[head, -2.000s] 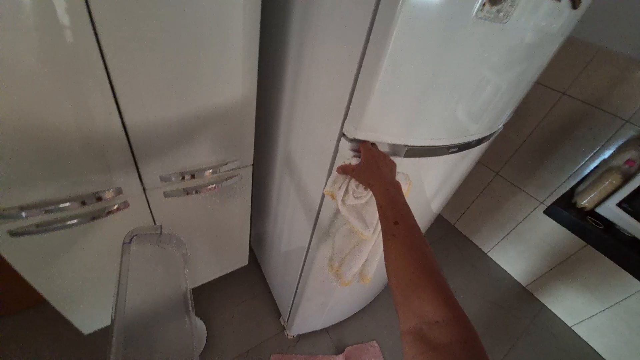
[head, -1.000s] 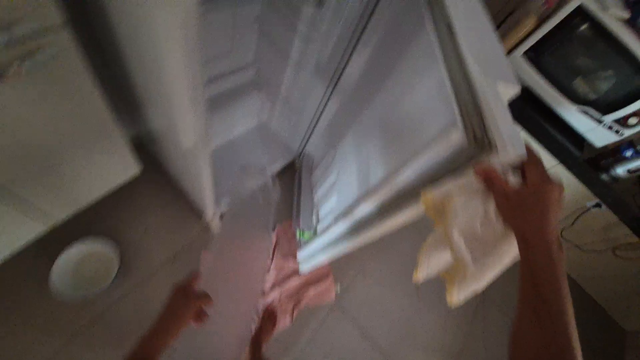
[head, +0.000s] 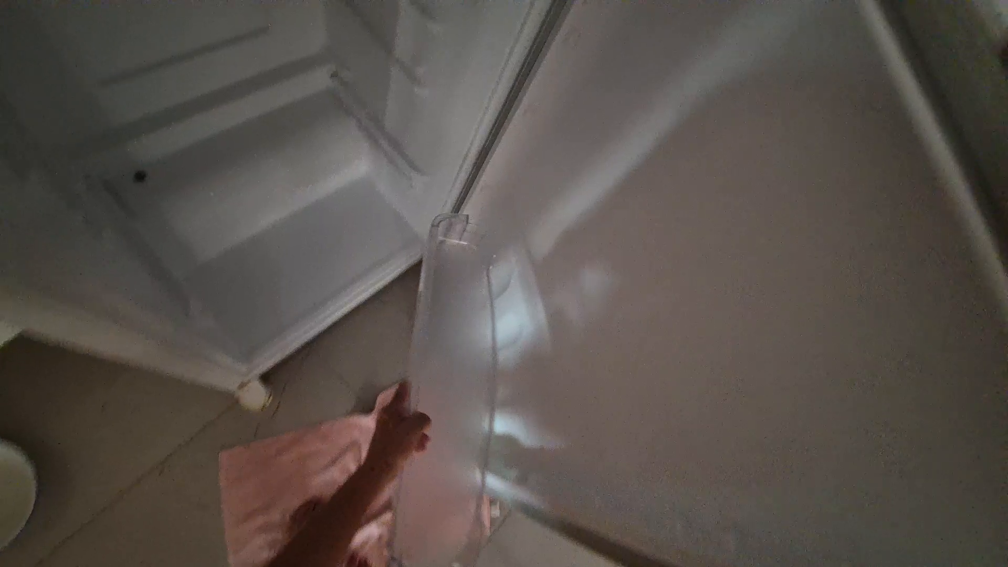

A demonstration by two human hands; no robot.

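Note:
My left hand grips the left edge of a clear plastic refrigerator door shelf, low in the middle of the head view. The shelf stands lengthwise beside the inner face of the open refrigerator door, its far end close to the hinge side. Left of it, the refrigerator's white interior shows no shelves in the part in view. A pink cloth lies on the floor beneath my left forearm. My right hand is out of view.
A white bowl sits on the tiled floor at the left edge. The refrigerator's foot stands at the cabinet's lower front corner. The open door fills the right side.
The refrigerator door, closed at first, is now open. My right hand, earlier on the door, has left the view. The view has moved in close to the interior.

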